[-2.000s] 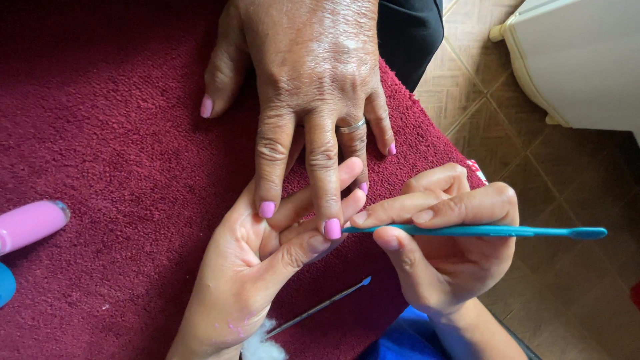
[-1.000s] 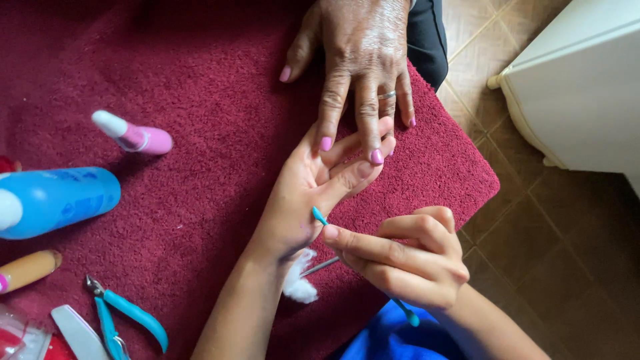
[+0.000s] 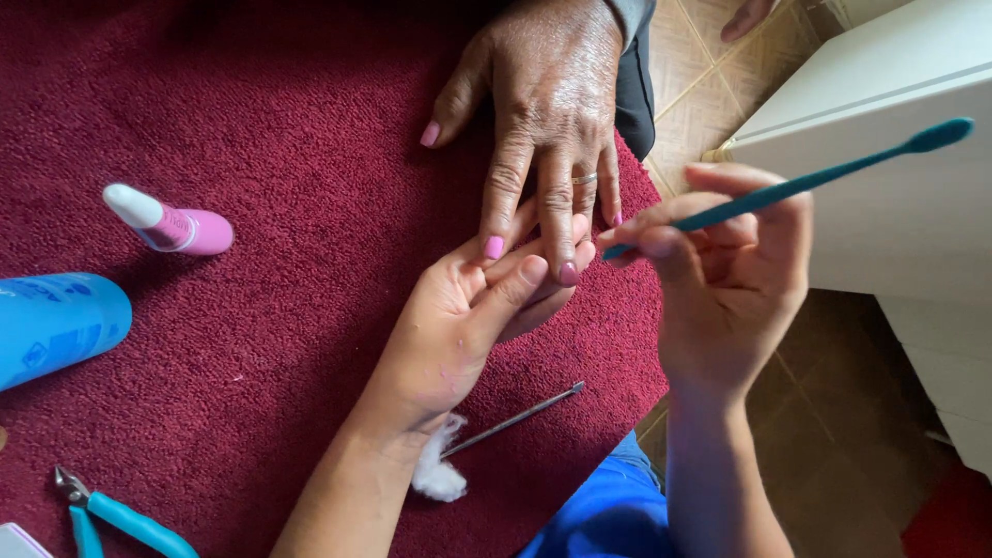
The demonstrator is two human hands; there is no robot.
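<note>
My left hand [image 3: 465,318] lies palm up under the fingers of another person's hand [image 3: 550,116], its thumb beside that hand's middle finger. The other hand has pink-painted nails and a ring [image 3: 583,178]. My right hand [image 3: 721,263] grips a teal cuticle pusher [image 3: 783,190] between thumb and fingers. One end of the tool points at the other person's fingertips without touching them; its wider end rises to the upper right. Below my left palm, a thin metal tool [image 3: 515,418] lies against a tuft of cotton [image 3: 439,469] on the dark red towel [image 3: 310,325].
A pink nail polish bottle [image 3: 198,231] with a white cap and a blue bottle [image 3: 62,325] lie at left. Teal-handled cuticle nippers [image 3: 136,521] are at lower left. White furniture [image 3: 868,178] stands at right on the tiled floor [image 3: 697,70].
My right hand has moved from near my left palm to the right of the other person's fingertips, and the teal tool now slants up to the right. My left hand still supports the other person's fingers.
</note>
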